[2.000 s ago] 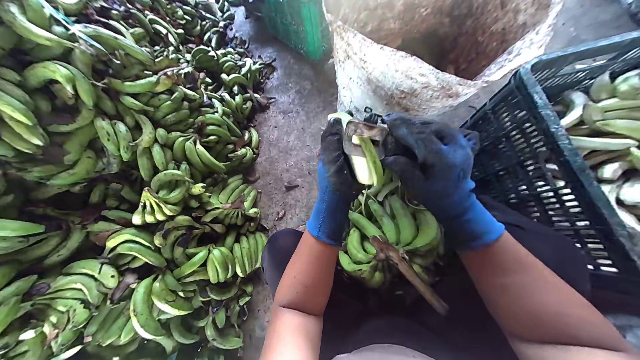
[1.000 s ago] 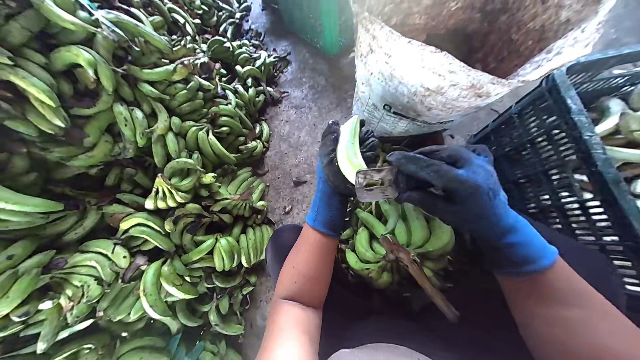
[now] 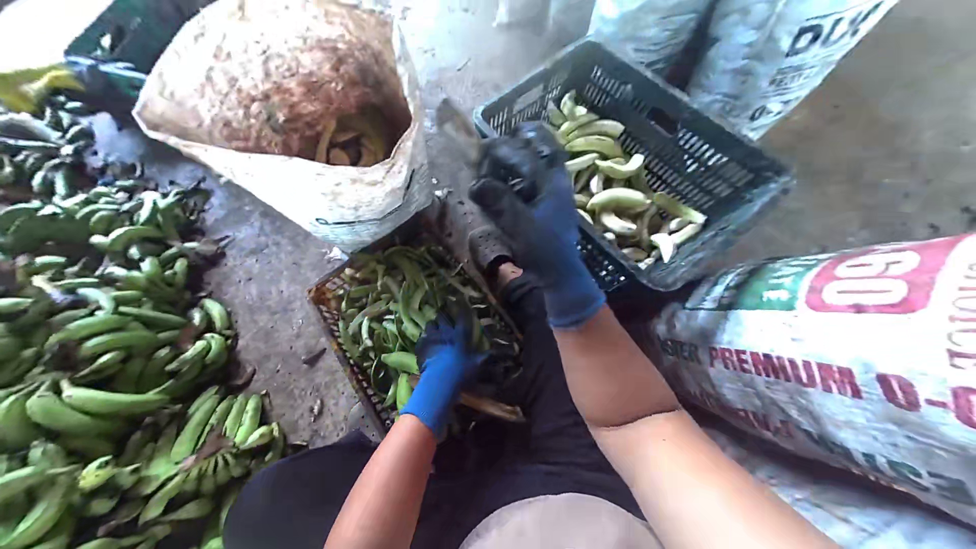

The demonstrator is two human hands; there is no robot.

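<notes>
My left hand [image 3: 444,362], in a blue and dark glove, reaches down onto green bananas [image 3: 400,364] and strips of green peel [image 3: 404,293] in a crate between my legs; its fingers are blurred and partly hidden. My right hand [image 3: 530,191], gloved alike, is raised beside the dark crate [image 3: 709,175] of peeled bananas [image 3: 618,200]. It is closed around a blurred peeling tool with a flat metal blade [image 3: 457,126] that points up and left. A brown stalk [image 3: 492,406] lies just below my left hand.
A big pile of green bananas [image 3: 114,328] covers the floor at left. An open woven sack [image 3: 343,202] stands ahead, with peels inside. A full printed sack [image 3: 801,374] lies at right, and more white sacks [image 3: 762,69] stand at the back right.
My hands have moved apart. The partly peeled banana has left my left hand, which has dropped to the crate between my legs. The right hand has moved up and right with the tool. The view has swung right.
</notes>
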